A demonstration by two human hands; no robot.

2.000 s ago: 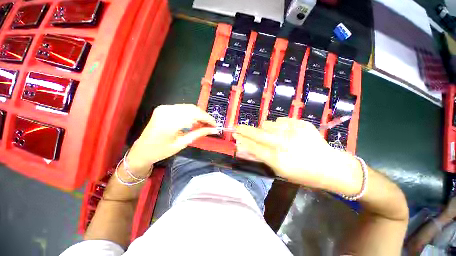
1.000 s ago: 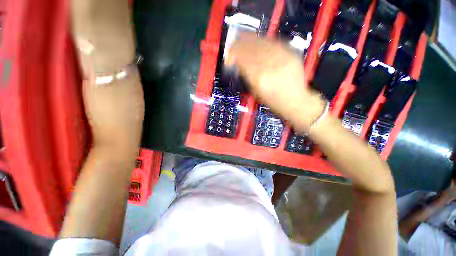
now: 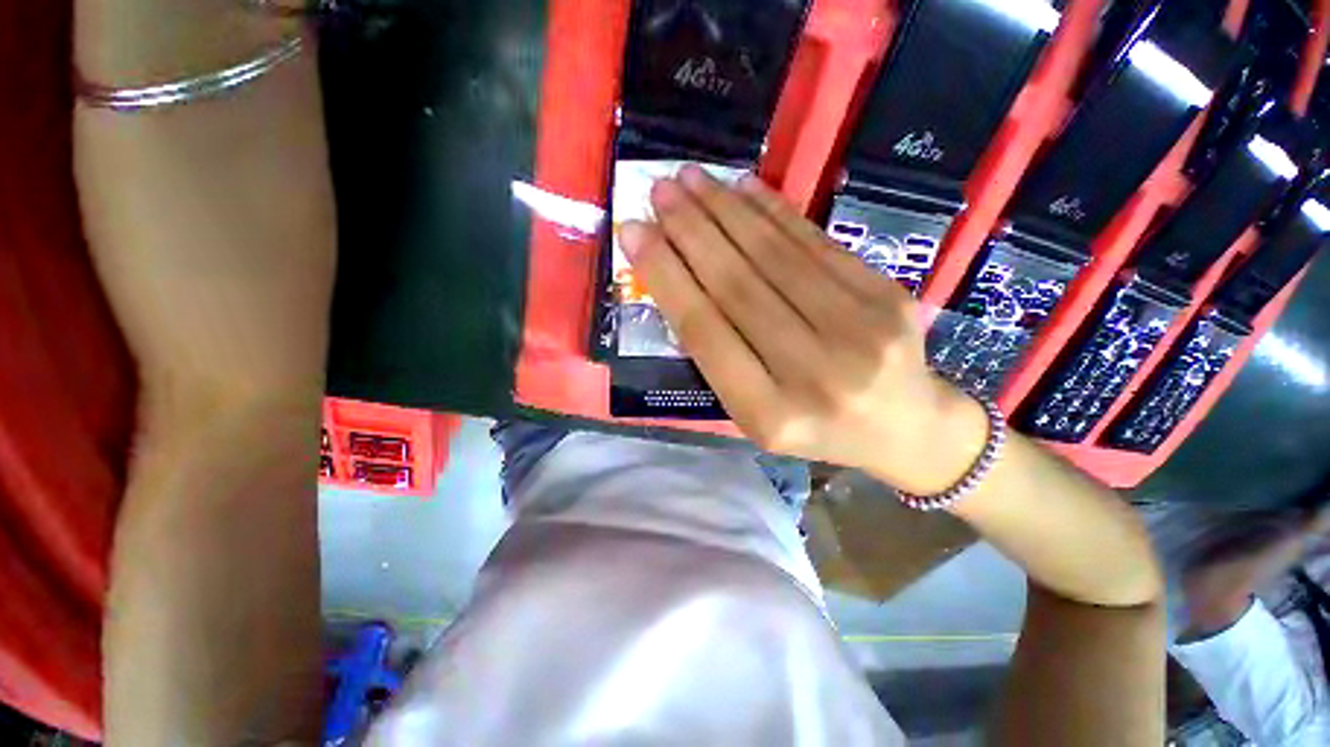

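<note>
My right hand [image 3: 795,314] lies flat, fingers together, on a small white and orange smoothing card [image 3: 636,277]. The card covers most of the keypad half of the leftmost open flip phone [image 3: 664,394]. That phone is black, with a "4G LTE" mark on its upper half, and sits in a red foam tray [image 3: 562,292]. More open phones with keypads [image 3: 1006,292] fill the slots to the right. My left forearm [image 3: 219,292] with a bracelet reaches up at the left; my left hand is cut off by the top edge.
The dark green bench mat [image 3: 416,248] lies between my left arm and the tray. Red foam [image 3: 44,438] stands at the far left. A red tray [image 3: 387,445] is below the bench edge. Another person's sleeve [image 3: 1254,671] shows at the lower right.
The view has moved closer to the tray's near left part. My right hand and the card have come down from the leftmost phone's upper half onto its keypad half. My left hand remains out of view.
</note>
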